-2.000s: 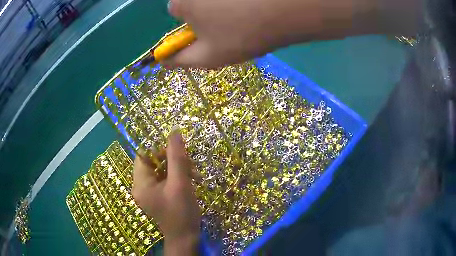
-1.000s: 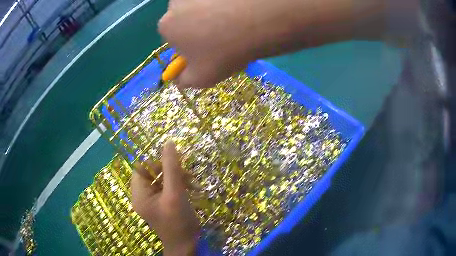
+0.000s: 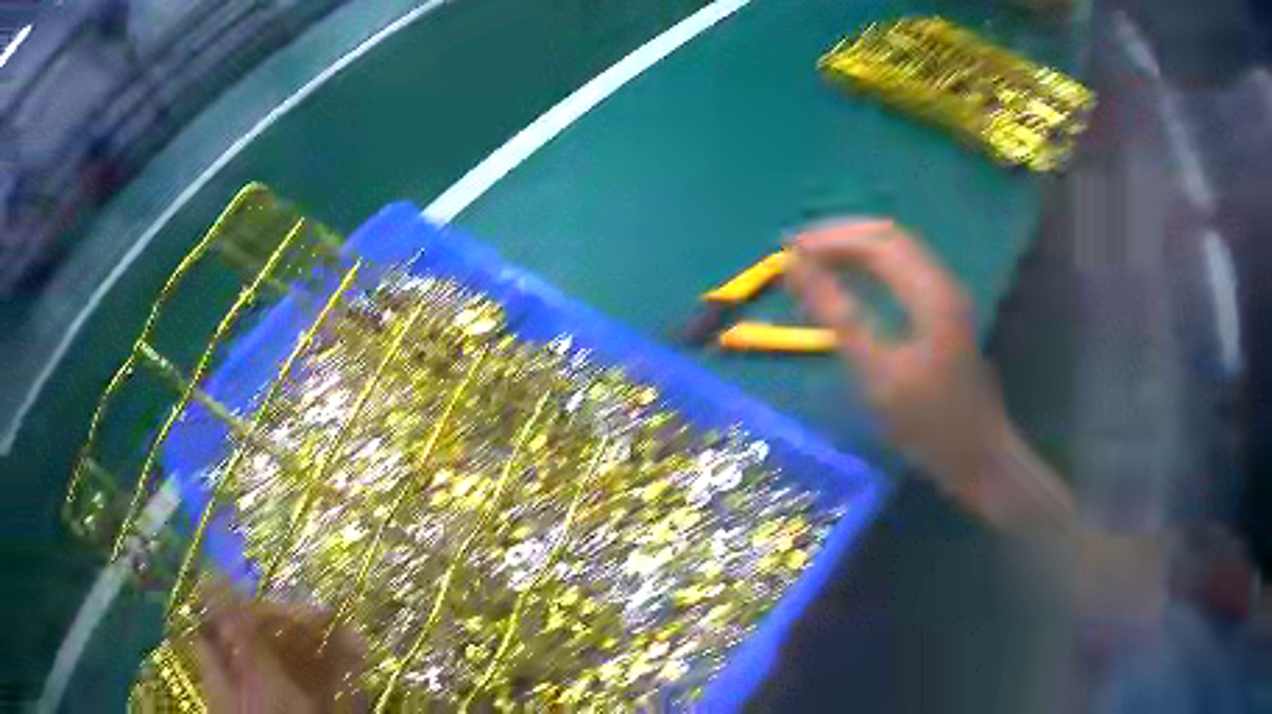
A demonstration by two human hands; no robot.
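My left hand (image 3: 272, 658), blurred and cut off by the bottom edge, holds an open gold parts frame (image 3: 195, 384) over the left of the blue parts tray (image 3: 823, 467). The frame's thin bars look mostly bare. Loose gold and silvery parts (image 3: 516, 544) fill the tray. My right hand (image 3: 900, 342) is beyond the tray's upper-right side, fingers curved, touching the ends of the spread yellow-orange handles of the side cutters (image 3: 760, 314). Their dark jaws point left, near the tray rim. Blur hides how firmly my fingers grip them.
Gold frames set aside (image 3: 963, 91) lie at the upper right. A small part of the stacked frames (image 3: 168, 686) shows at the lower left. A white line (image 3: 586, 105) runs along the green bench (image 3: 628, 202). The upper-left background is blurred.
My right hand and the cutters have moved off the held frame to the tray's right side. The view has shifted right, bringing in the frames at the upper right.
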